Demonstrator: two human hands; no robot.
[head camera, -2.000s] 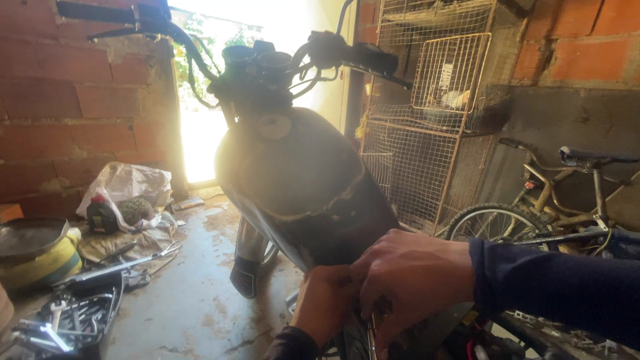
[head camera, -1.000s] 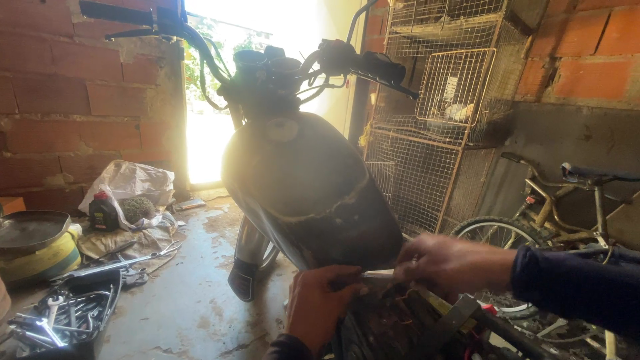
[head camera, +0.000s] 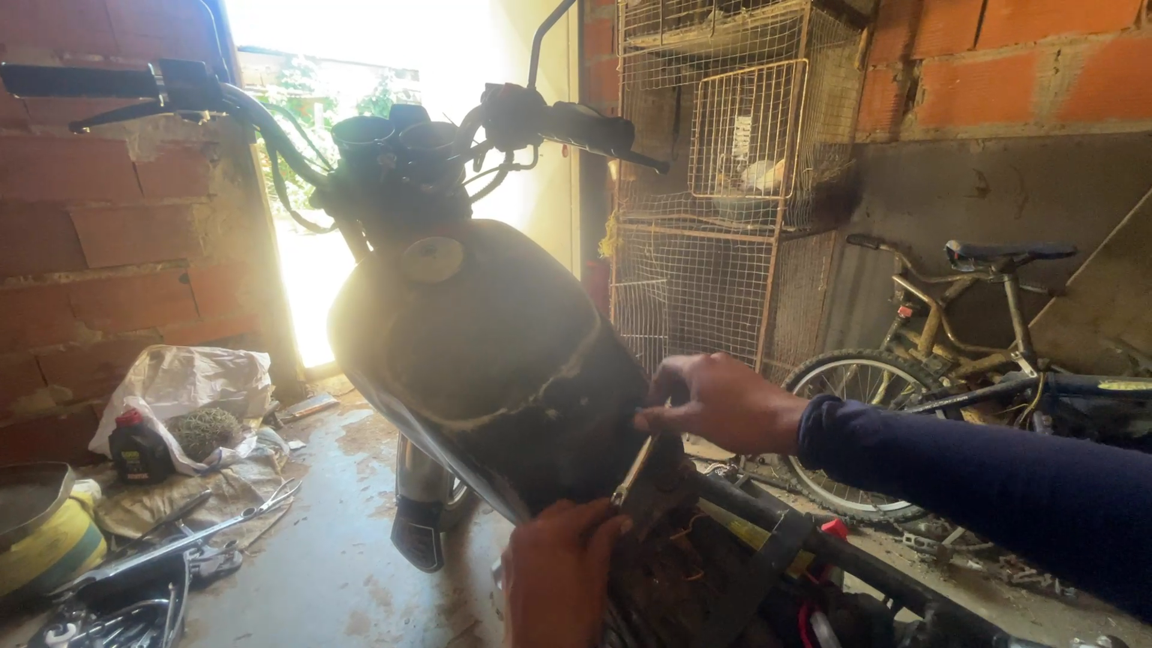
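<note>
A motorcycle's fuel tank (head camera: 486, 333) fills the middle, dusty, with a pale line across its rear part. My right hand (head camera: 711, 402) pinches the upper end of a small metal wrench (head camera: 635, 465) beside the tank's rear edge. The wrench slants down to the left, its lower end at the fingertips of my left hand (head camera: 567, 571). My left hand is at the tank's rear lower corner, thumb and fingers drawn together; whether it grips the wrench or a fastener is hidden. Behind the tank the motorcycle's frame tube (head camera: 837, 549) and wiring are bare.
Handlebars (head camera: 405, 162) rise ahead of the tank. On the left floor lie a tray of wrenches (head camera: 171, 594), a long ratchet wrench (head camera: 189, 538), an oil bottle (head camera: 139, 450) and a yellow container (head camera: 54, 540). A wire cage (head camera: 711, 225) and a bicycle (head camera: 972, 360) stand on the right.
My right hand has risen from low beside my left hand two seconds ago to the upper end of the wrench. The wrench now shows plainly between both hands.
</note>
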